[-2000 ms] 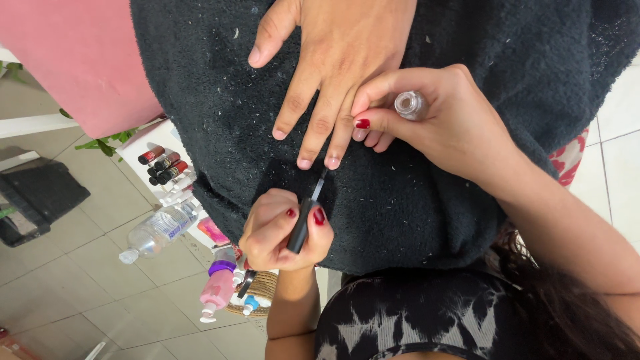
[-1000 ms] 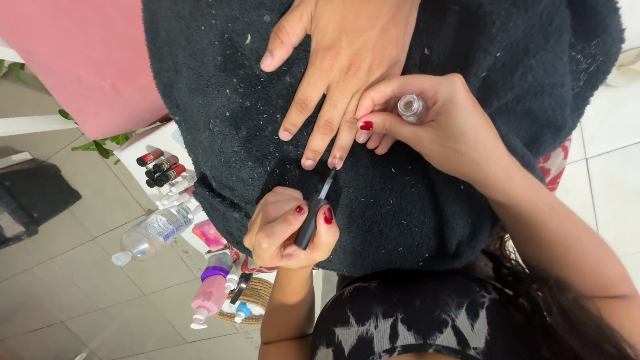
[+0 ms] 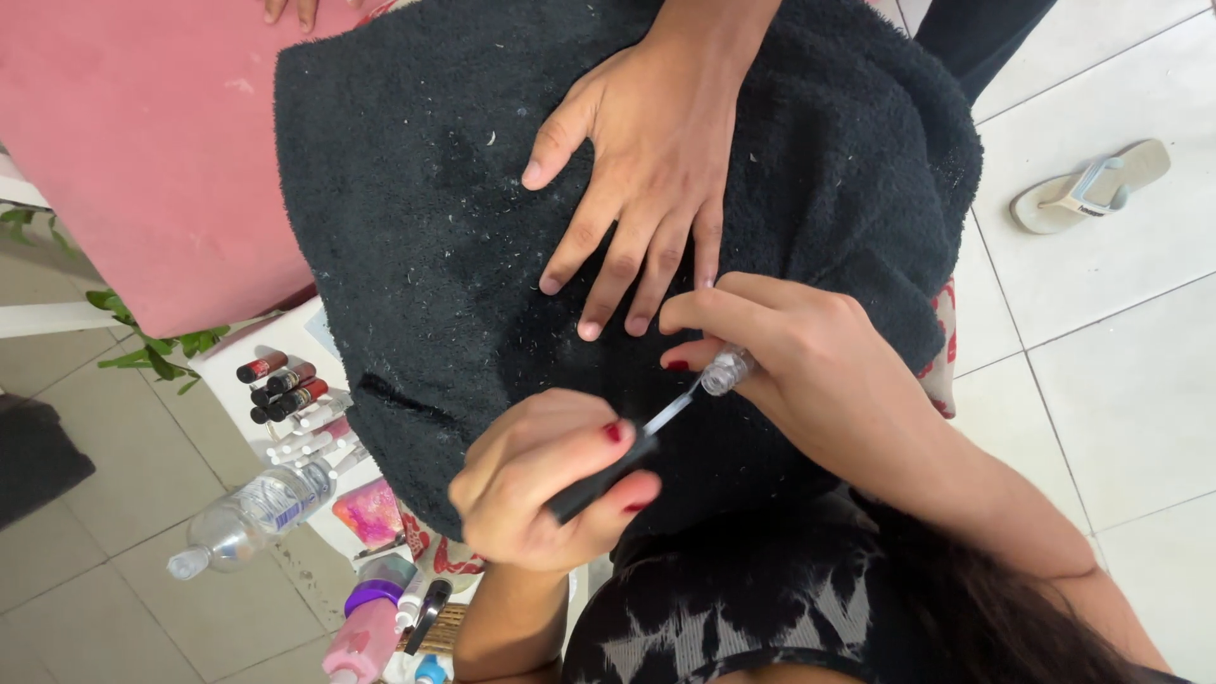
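Observation:
My left hand (image 3: 556, 484) holds the black cap (image 3: 598, 480) of a nail polish brush. Its bristles (image 3: 670, 415) reach up right to the mouth of a small clear glass bottle (image 3: 728, 370), pinched in my right hand (image 3: 798, 351), which is tilted toward the brush. Whether the tip is inside the neck is unclear. Another person's hand (image 3: 651, 161) lies palm down, fingers spread, on a black towel (image 3: 408, 190); the little fingertip is right by my right index finger, and contact cannot be told. Nail clippings and white specks dot the towel.
At left, a white table (image 3: 237, 356) bears several polish bottles (image 3: 290, 389), a clear plastic bottle (image 3: 252, 513) and a pink bottle with a purple collar (image 3: 364, 632). A pink cushioned surface (image 3: 171, 161) is at upper left. A flip-flop (image 3: 1092, 188) lies on the floor tiles.
The brush has moved from near the other person's fingertips to the bottle's mouth. My right hand no longer grips that person's finger as before, and the bottle is tilted more. The view has shifted.

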